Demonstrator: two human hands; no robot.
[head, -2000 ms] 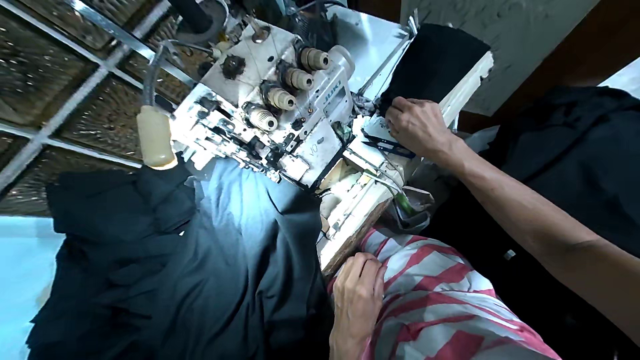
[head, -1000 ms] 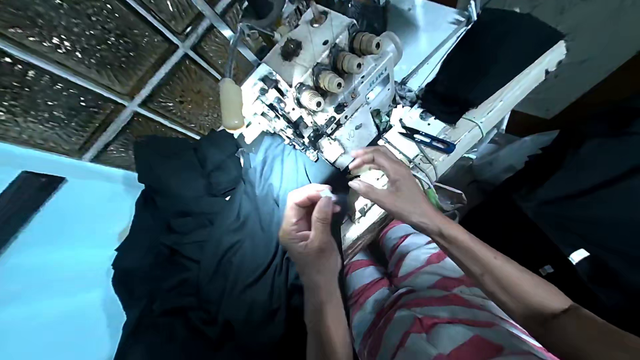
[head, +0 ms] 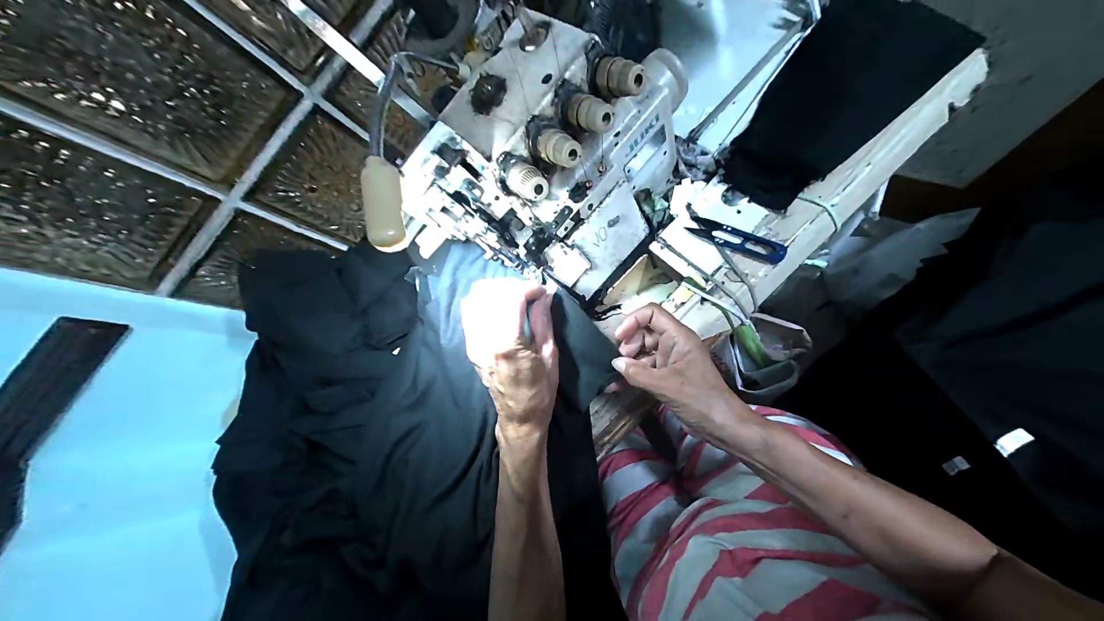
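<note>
Under the lamp glare, my left hand point(head: 515, 354) pinches the dark fabric point(head: 371, 431) just in front of the needle area of a Juki overlock sewing machine point(head: 561, 129). To its right, my right hand point(head: 673, 366) has its thumb and curled fingers at the fabric's right edge, gripping it near the table edge. The fabric spreads in folds from the machine down to the left. Several tension dials line the machine's face. A pair of blue thread snips point(head: 740, 239) lies on the table to the right of the machine.
A folded black cloth piece point(head: 845, 95) lies on the worktable point(head: 914, 121) at the upper right. A cream-coloured lamp or handle point(head: 383, 203) hangs left of the machine. A plastic bag point(head: 768, 354) hangs by the table edge. More dark fabric point(head: 1018, 345) is piled at the right.
My right hand was by the black cloth, then came to the machine front near my left hand, and is now at the fabric's right edge. My left hand has moved up onto the fabric.
</note>
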